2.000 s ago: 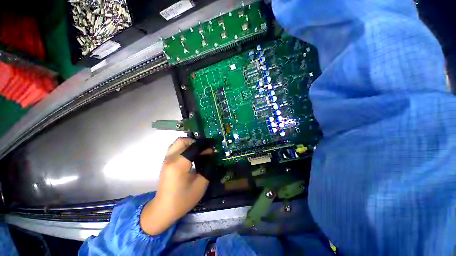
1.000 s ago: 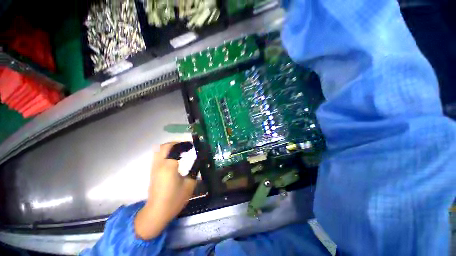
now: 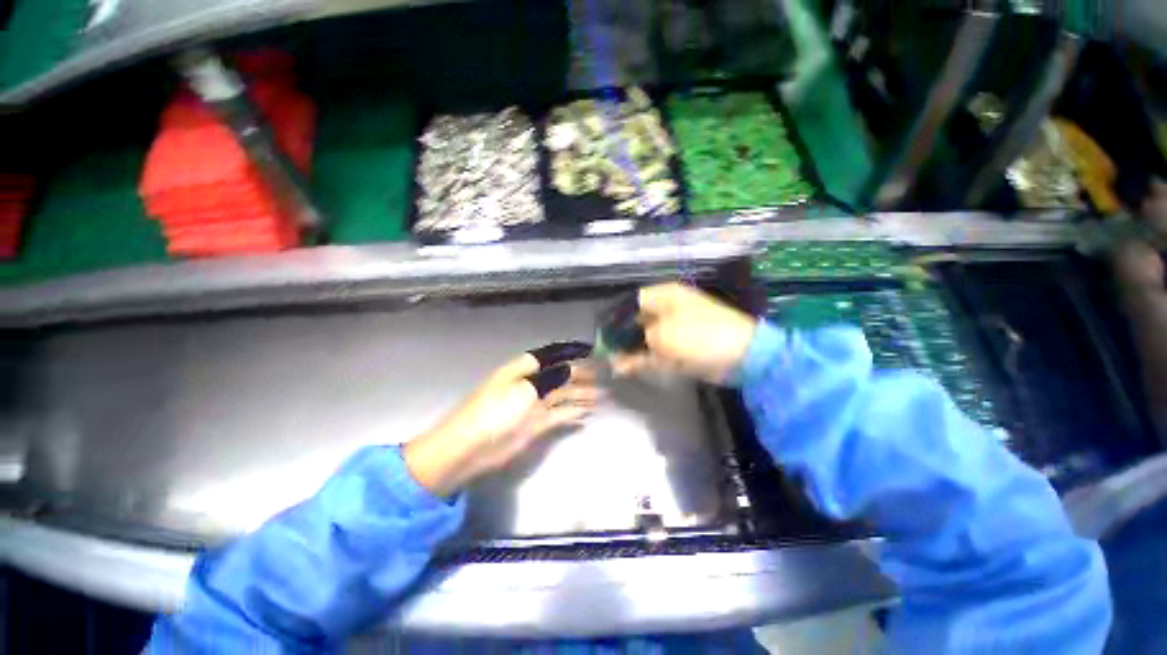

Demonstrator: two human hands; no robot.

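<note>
The main green board with its component rows sits in a black carrier at the right, partly behind my right sleeve. A narrow green strip board lies along the far edge. My right hand is over the metal plate left of the board, fingers bent. A small dark greenish patch shows at its fingertips, too blurred to tell whether it is a held part. My left hand, with black finger cots, has its fingertips close to my right fingertips. Whether it holds anything is unclear.
Bins of silver parts, cream parts and green parts stand on the shelf beyond the far rail. Stacked red sheets are at the left. Rails border the shiny metal plate. A blurred arm shows at the right edge.
The view has swung up and right. My left hand has moved off the carrier's near corner and no longer shows the white thing. My right hand has come into view beside it.
</note>
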